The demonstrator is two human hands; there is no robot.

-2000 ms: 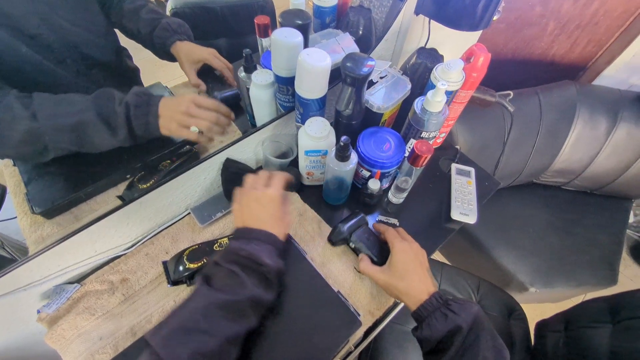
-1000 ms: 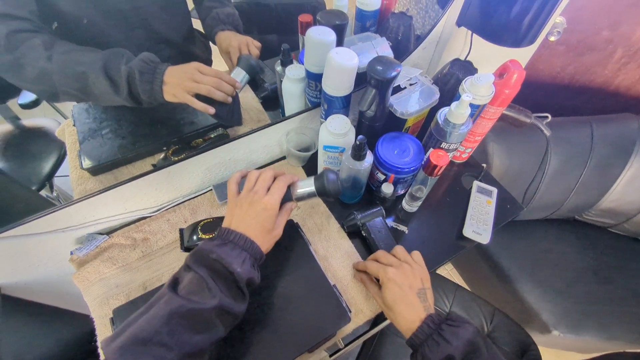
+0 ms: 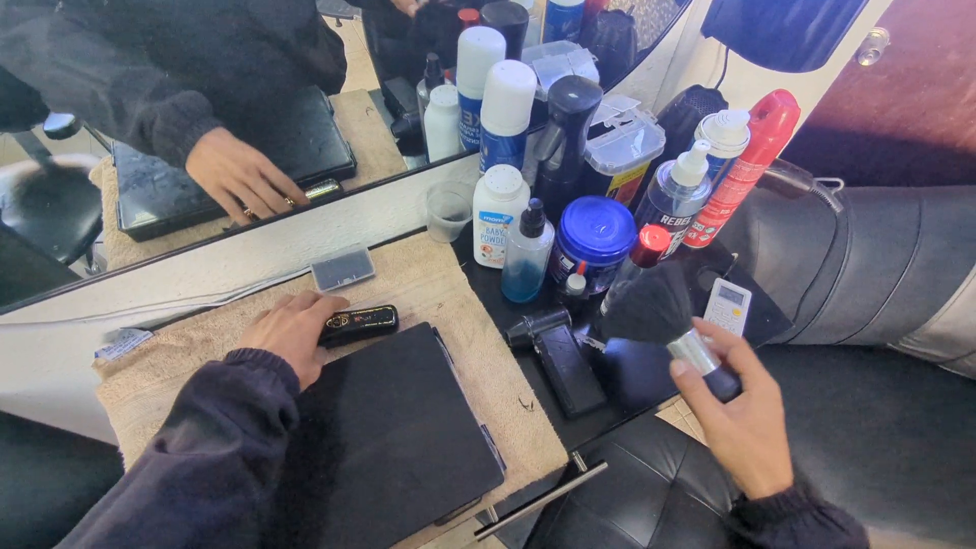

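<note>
My left hand [image 3: 288,333] lies over the near end of a black hair clipper [image 3: 360,323] with gold markings, on a beige towel [image 3: 488,358]; its fingers are around the body, and the mirror shows them there too. In my right hand [image 3: 743,412], held between thumb and fingers, is a neck duster brush [image 3: 671,328] with black bristles, a silver collar and a dark handle. It is raised above the right side of the counter. A flat black case [image 3: 389,427] rests on the towel below my left hand. Beside the towel lies a small black handheld device [image 3: 566,362].
Along the mirror stand a baby powder bottle [image 3: 499,221], a spray bottle with blue liquid [image 3: 526,263], a blue-lidded jar [image 3: 596,236], a red can [image 3: 743,171] and a clear cup [image 3: 448,212]. A white remote control [image 3: 726,306] lies at the right. A drawer handle [image 3: 541,499] juts out below.
The brush, in my left hand one second ago, is now in my right hand. My left hand has gone to the clipper. My right hand has left the small black device.
</note>
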